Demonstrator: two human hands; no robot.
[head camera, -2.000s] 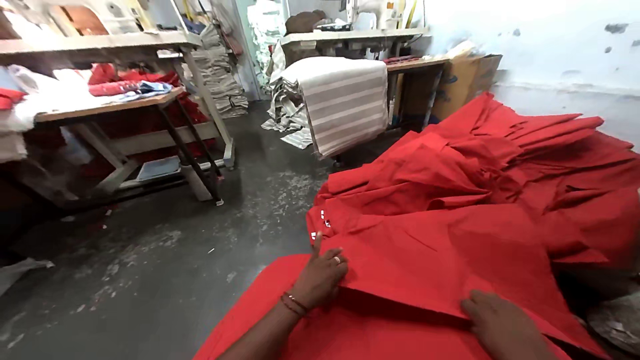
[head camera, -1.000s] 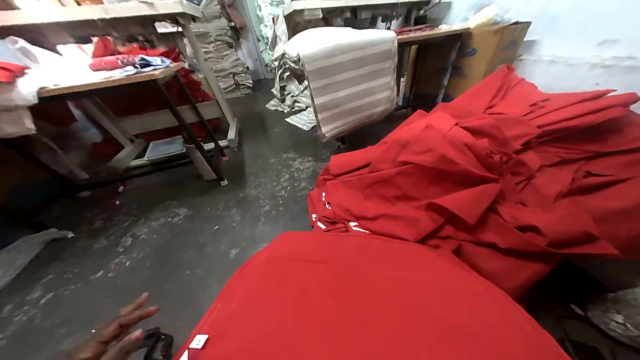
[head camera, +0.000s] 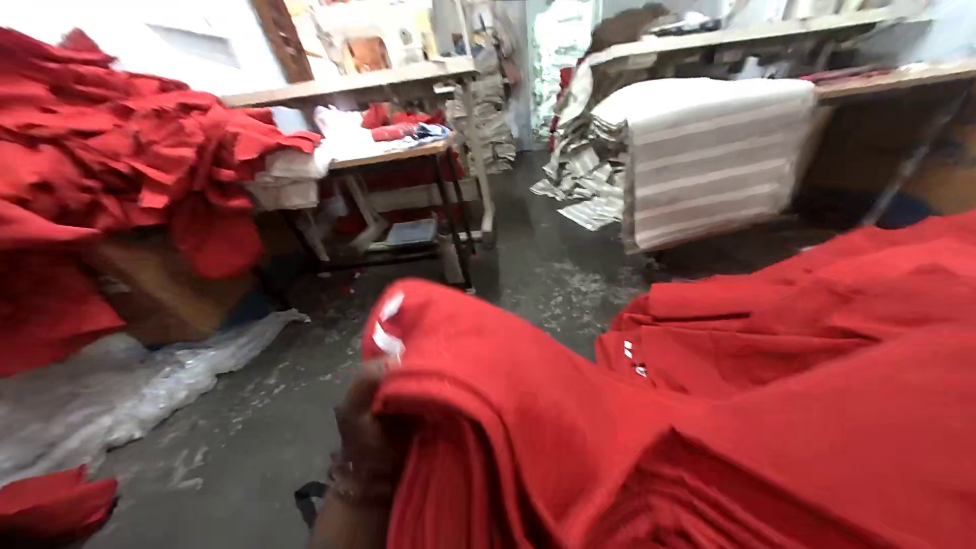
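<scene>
My left hand (head camera: 366, 427), with bracelets at the wrist, grips the left end of a thick folded stack of red cloth (head camera: 488, 358). White labels show on the cloth just above the fingers. The stack is lifted and bent, and its layered edges face me. My right hand is not in view; the red cloth at the lower right may cover it. Behind the stack, on the right, lies a heap of red fabric pieces (head camera: 762, 313) with small white labels at its near left corner.
A large red fabric heap (head camera: 152, 145) lies at the left, with clear plastic sheeting (head camera: 175, 381) on the floor below. A worktable (head camera: 389, 155) stands beyond it. Striped cloth (head camera: 709, 168) hangs over a support ahead. A small red cloth piece (head camera: 53, 503) is at the lower left.
My left hand, open and apart from the cloth one second ago, now grips the red stack, whose left end is raised and bent. The view has swung left. My right hand, visible two seconds ago, is out of sight.
</scene>
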